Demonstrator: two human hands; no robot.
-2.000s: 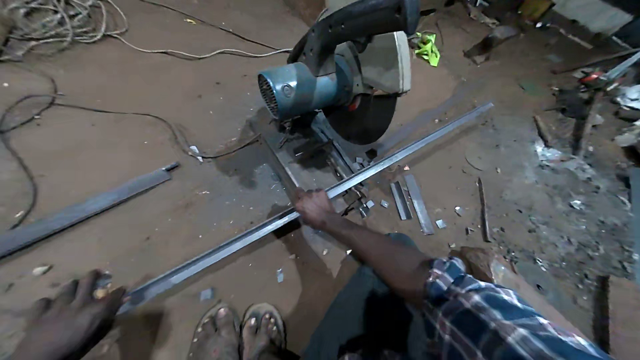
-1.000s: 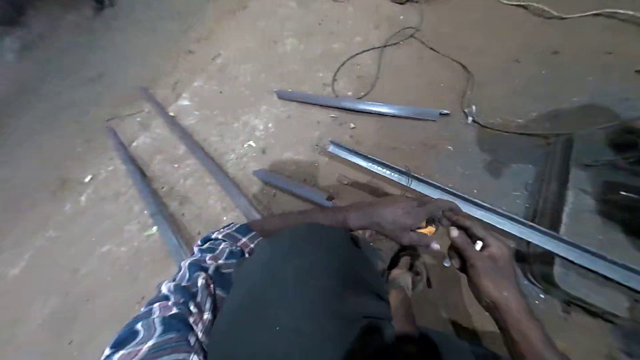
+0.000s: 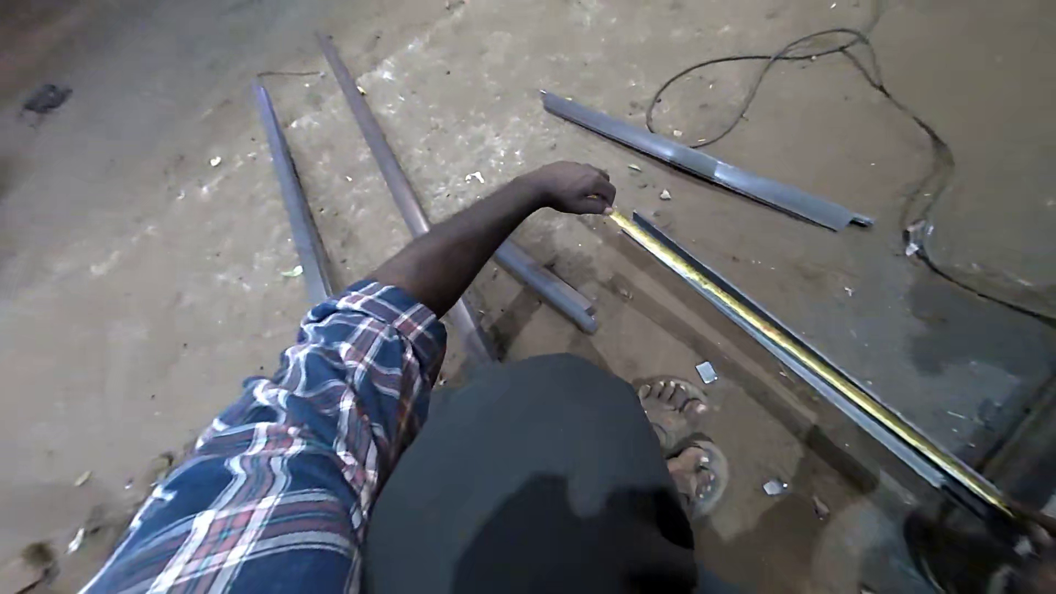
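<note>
My left hand (image 3: pixel 573 188) is closed on the free end of a yellow tape measure blade (image 3: pixel 742 307), just past the upper end of a metal angle bar (image 3: pixel 833 394). The blade is stretched along this bar, toward the lower right corner. There, at the dark edge of the picture, a small part of my right hand (image 3: pixel 1038 520) shows near the far end of the blade. Its fingers and the tape's case cannot be made out.
A shorter metal bar (image 3: pixel 685 155) lies beyond, near a looped black cable (image 3: pixel 767 58). Two long metal bars (image 3: pixel 289 190) (image 3: pixel 384 153) and a short piece (image 3: pixel 544 285) lie at left and centre. My sandaled feet (image 3: pixel 697 474) and metal scraps (image 3: pixel 706 372) are beside the angle bar.
My hands were close together over the bar a second ago and are now far apart, with the yellow blade drawn out along it. The view has swung left from the chop saw seen earlier.
</note>
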